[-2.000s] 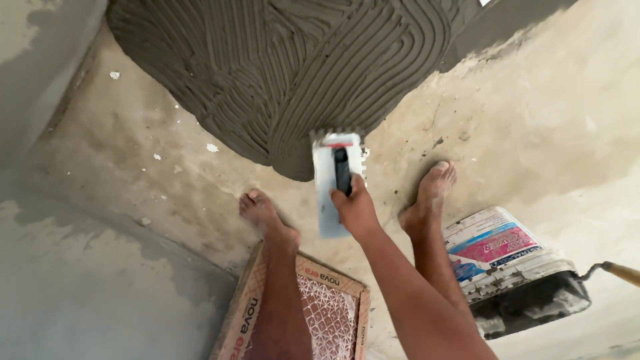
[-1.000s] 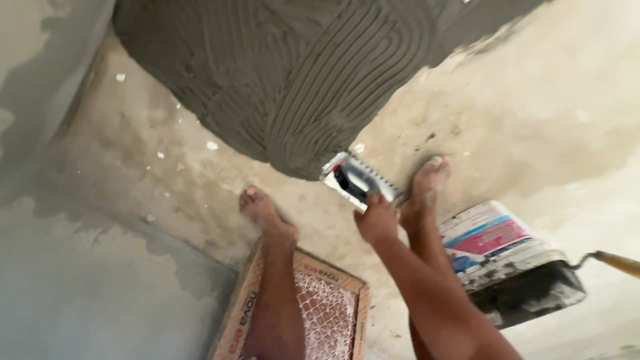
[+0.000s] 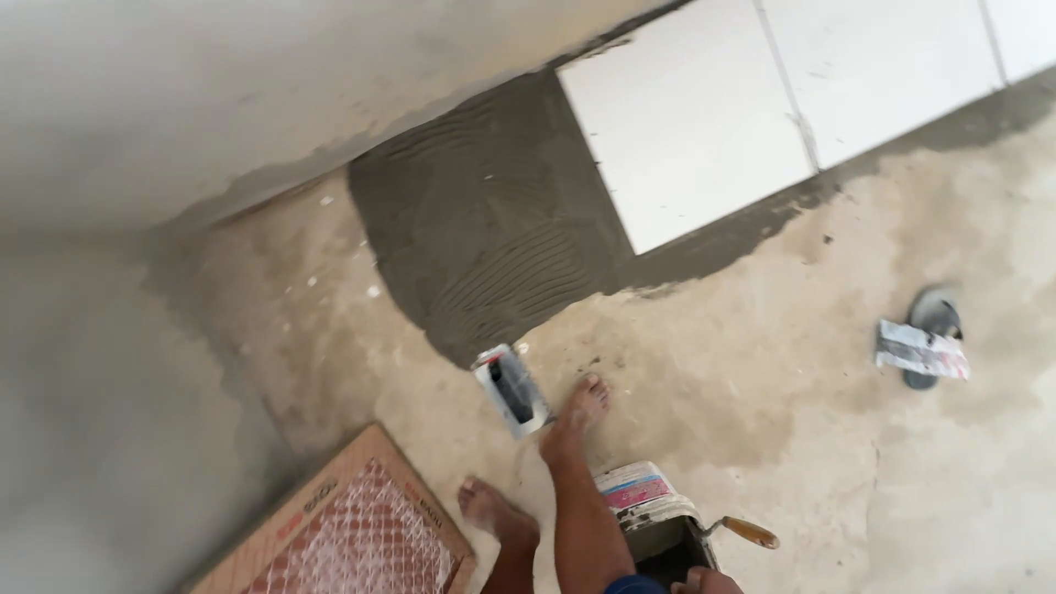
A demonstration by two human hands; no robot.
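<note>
A notched trowel (image 3: pixel 511 392) with a black handle lies on the floor beside my foot, its upper end at the edge of the grey mortar bed (image 3: pixel 495 214). The mortar is combed in ridges in places and borders a white tile (image 3: pixel 668 132). My right hand (image 3: pixel 708 582) shows only in part at the bottom edge, against an open bucket (image 3: pixel 652 513) with mortar inside; its fingers are mostly cut off by the frame. A pointing trowel (image 3: pixel 749 532) with a wooden handle rests over the bucket's rim. My left hand is out of view.
An orange tile with a white mesh pattern, in a cardboard box (image 3: pixel 371 445), lies at the lower left. A sandal (image 3: pixel 936 309) with a torn wrapper (image 3: pixel 920 351) on it is at the right. Walls border the left and top. My bare feet stand between box and bucket.
My right hand has let go of the notched trowel, which now lies on the floor, and has moved back to the bucket. The view has shifted widely and takes in more floor and the white tiles.
</note>
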